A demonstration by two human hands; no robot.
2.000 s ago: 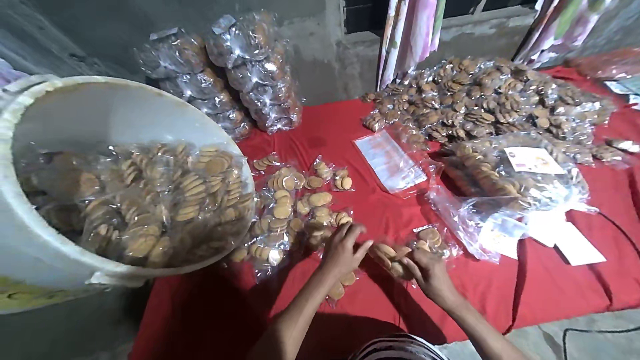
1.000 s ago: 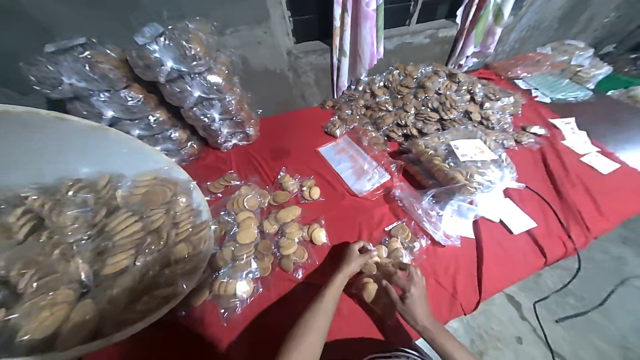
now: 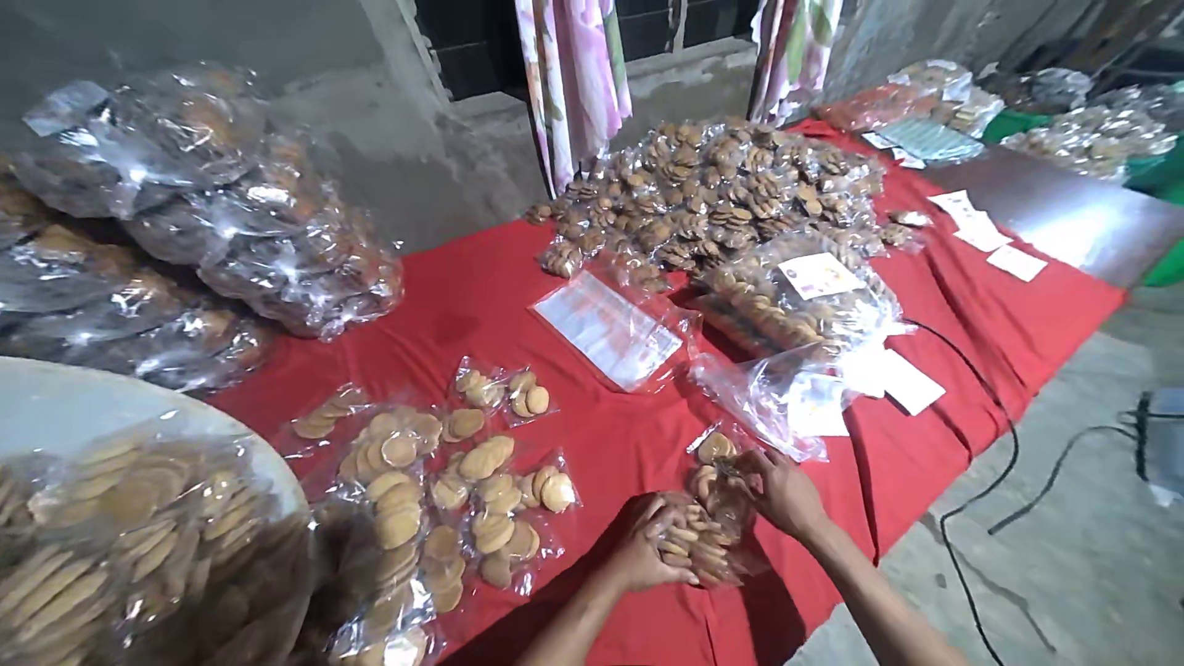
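Observation:
Near the front edge of the red-covered table, my left hand (image 3: 652,546) is curled around the left side of some clear plastic bags of round cookies (image 3: 698,541). Fingers of my right hand (image 3: 777,490) pinch the plastic at the upper right of this group, where another small cookie bag (image 3: 715,449) lies touching. Left of my hands, several small bags of cookies (image 3: 495,509) are spread on the red cloth (image 3: 462,314). Beyond my right hand lie a large clear bag packed with cookies (image 3: 786,305), bearing a printed label, and a flat stack of plastic bags (image 3: 610,328).
A big white tub (image 3: 268,453) full of bagged cookies stands at the left, with stacked large packs (image 3: 268,213) behind it. A heap of small cookie bags (image 3: 721,194) lies at the back. White papers (image 3: 911,381) and a black cable (image 3: 1008,416) are at the right.
The view has shifted, with the tub now farther left. My hands have drawn closer together around the cookie bags; two seconds ago they were farther apart.

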